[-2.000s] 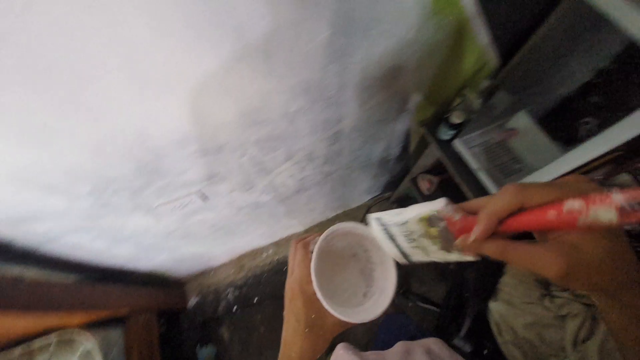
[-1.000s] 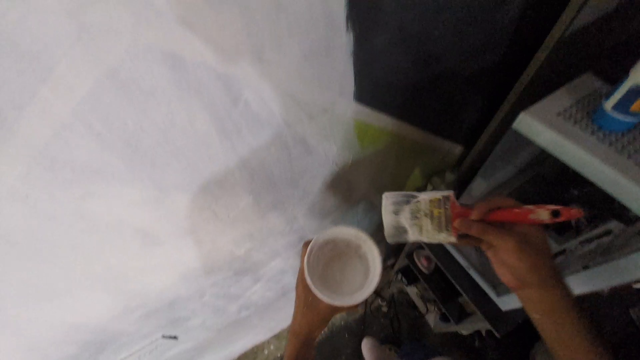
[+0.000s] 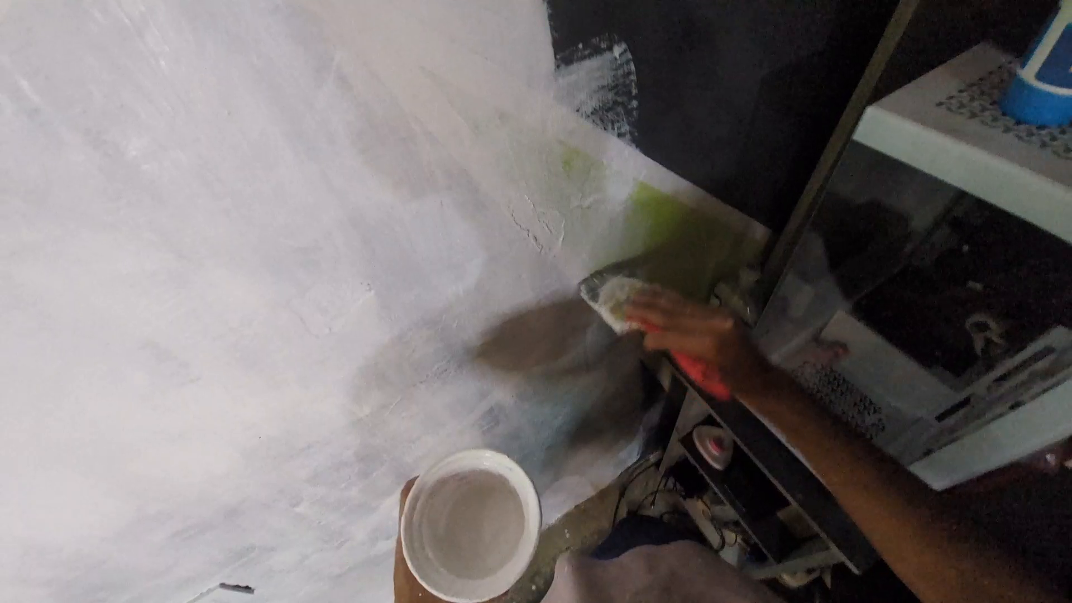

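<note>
My right hand [image 3: 691, 331] is shut on a paintbrush with a red handle [image 3: 703, 375]. The brush's whitened bristles [image 3: 610, 293] lie against the wall, at the lower edge of a green patch [image 3: 670, 218]. Fresh white strokes [image 3: 599, 88] show on the dark part of the wall above. At the bottom centre, my left hand [image 3: 407, 544] holds a white plastic cup [image 3: 471, 526] by its side, and pale paint is in it. Most of the left hand is hidden behind the cup. White paint covers the wall [image 3: 251, 251] at left.
A pale metal case [image 3: 946, 159] with a blue-based bottle [image 3: 1038, 92] on top stands at right. Below it is a dark shelf [image 3: 779, 477] with a small round object [image 3: 713, 446] and cables. My clothed leg [image 3: 653, 574] shows at the bottom.
The right hand has brought the brush from beside the cup up to the wall near the green patch. White strokes now show on the dark wall. The view has shifted.
</note>
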